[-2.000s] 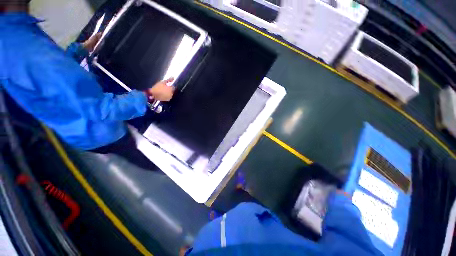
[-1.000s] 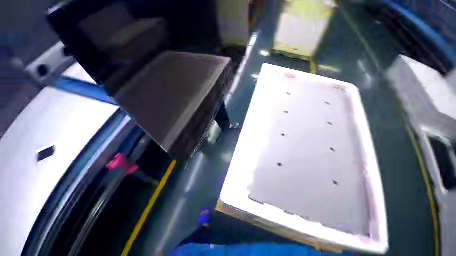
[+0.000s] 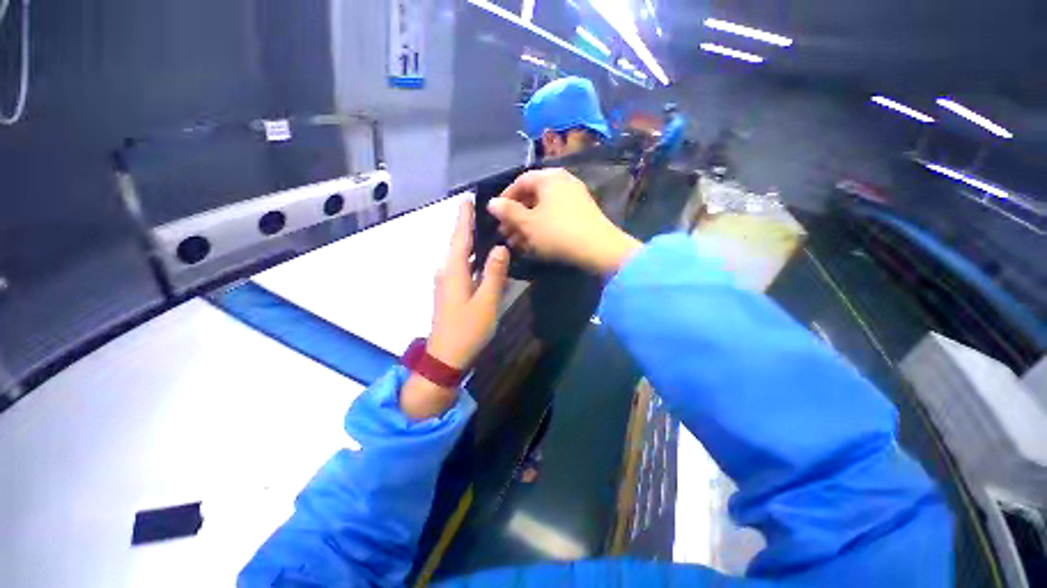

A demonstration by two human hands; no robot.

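My left hand (image 3: 459,304), with a red band at the wrist, is raised near the middle and holds a small dark sheet (image 3: 487,224) between thumb and fingers. My right hand (image 3: 563,218) is at the sheet's right side with thumb and forefinger pinched close together. Whether a small piece is between them cannot be seen. Two bright white units lie at the left, one farther back (image 3: 333,276) and one nearer (image 3: 230,425). A dark flat strip (image 3: 168,523) lies on the nearer unit.
A blue band (image 3: 299,327) runs between the white units. A rail with round dark openings (image 3: 272,222) stands behind them. A person in a blue cap (image 3: 566,106) is beyond my hands, another farther back. A white tray edge (image 3: 698,488) is at lower right, a pale box (image 3: 752,236) beyond.
The view has risen and turned toward the white units. Both my hands have come into the picture, with the dark sheet in the left. The large dark panel no longer shows whole.
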